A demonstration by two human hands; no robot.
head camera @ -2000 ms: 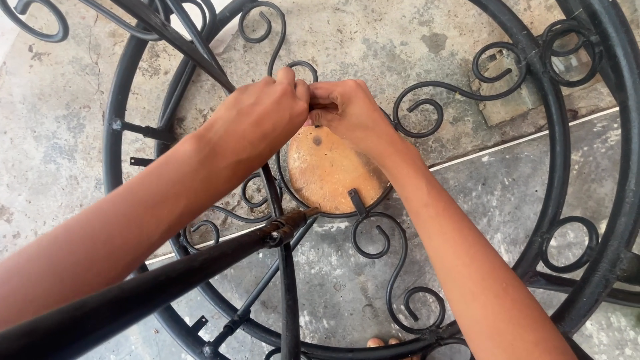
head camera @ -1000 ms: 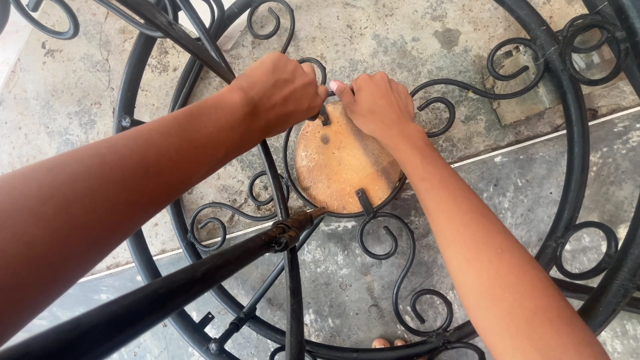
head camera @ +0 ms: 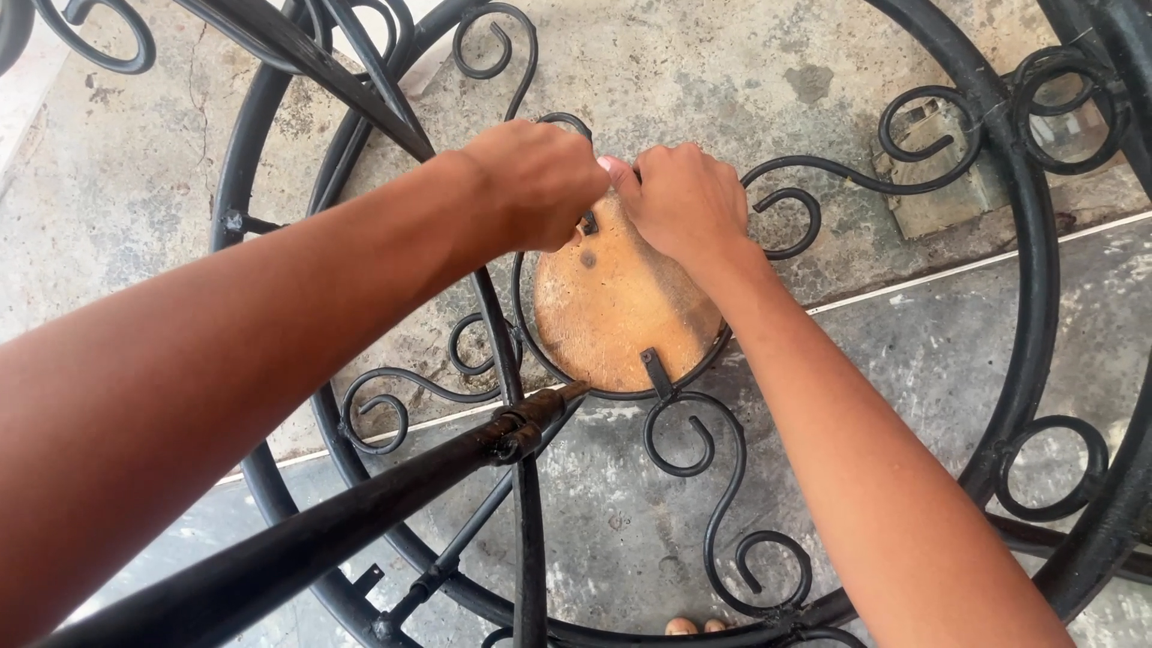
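A round wooden disc point(head camera: 621, 306) lies within the small centre ring of a black metal frame with scrollwork point(head camera: 1035, 270). My left hand point(head camera: 540, 184) is curled over the disc's far left edge, close to a small metal tab point(head camera: 589, 222); its fingertips are mostly hidden. Beside it, my right hand point(head camera: 688, 198) bends its fingers over the far right edge, its thumb against or very near the left hand. Whether either hand grips the disc or the ring cannot be told. A second metal tab with a hole point(head camera: 655, 371) reaches over the disc's near edge.
A black metal tube point(head camera: 342, 531) slants from the lower left to a joint near the ring. Curved black tubes surround the work on both sides. Below lies a worn concrete floor point(head camera: 684, 72) crossed by a pale line. Toes point(head camera: 681, 625) show at the bottom edge.
Two seconds ago my hands were together at the disc's far edge, fingertips meeting; now they sit lower over it, knuckles up, the right hand farther right. The view has shifted slightly.
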